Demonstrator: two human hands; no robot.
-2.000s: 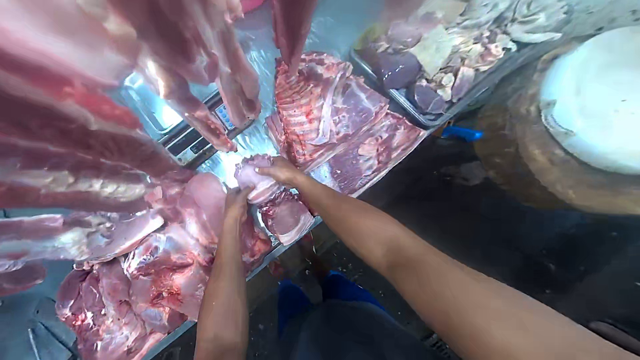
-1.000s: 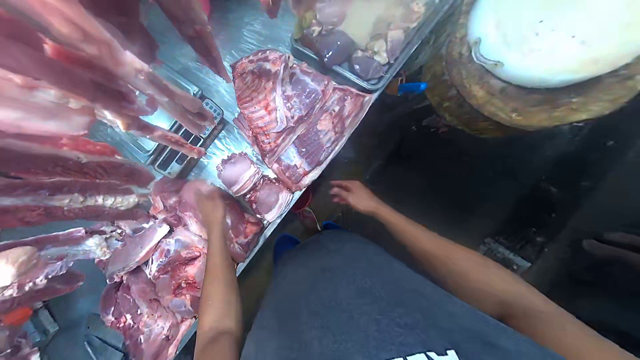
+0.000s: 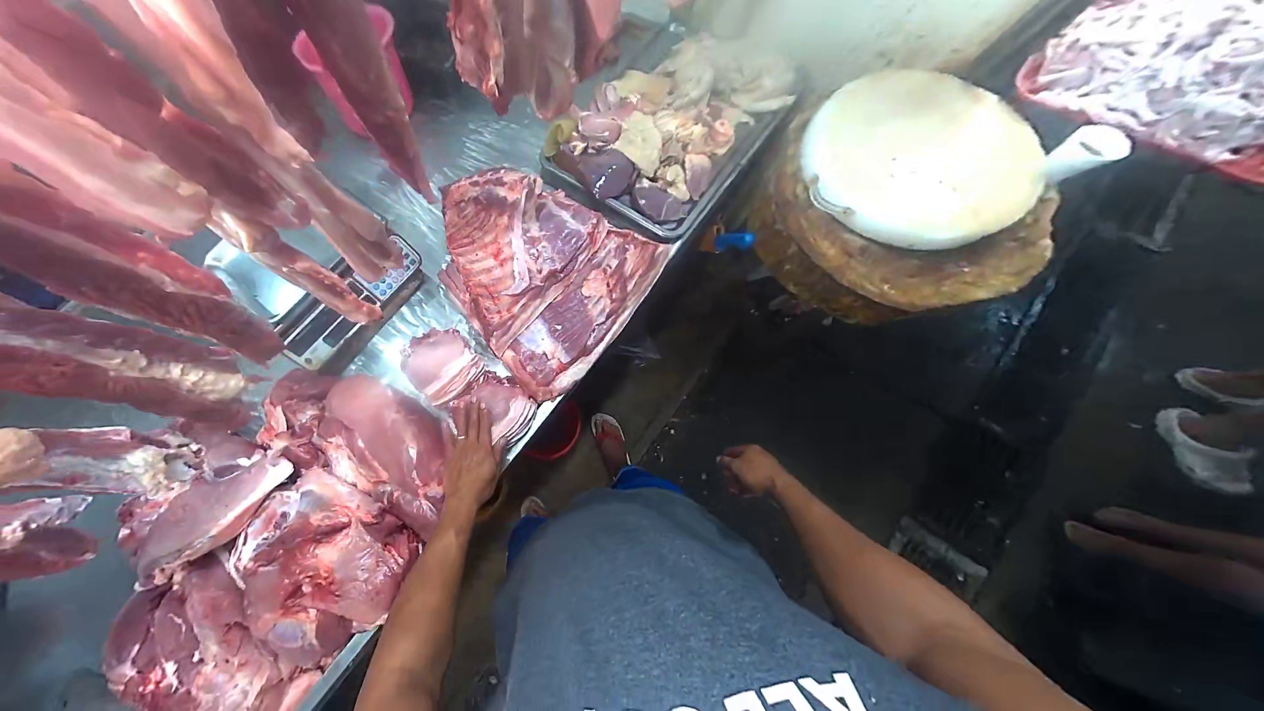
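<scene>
My left hand [image 3: 473, 456] rests with its fingertips on the lower of two stacks of sliced meat [image 3: 502, 407], near the edge of a metal table. The other stack of meat slices [image 3: 440, 365] lies just above it. A slab of ribs with meat [image 3: 543, 272] is beside the stacks, toward the upper right. Large raw meat cuts [image 3: 326, 553] are heaped left of my left hand. My right hand [image 3: 750, 469] hangs over the dark floor, touching nothing, with its fingers curled in; whether they are fully closed is hard to see.
Meat strips [image 3: 128, 197] hang over the table at left, partly covering a digital scale [image 3: 355, 306]. A tray of offal [image 3: 681, 212] sits at the table's far end. A round chopping block [image 3: 829, 267] bears a white board [image 3: 928, 158]. Another person's feet [image 3: 1215, 434] show at right.
Both hands were together on sliced meat two seconds ago; they then parted. Since one second ago, my left hand has moved from the large cuts to the lower stack of slices.
</scene>
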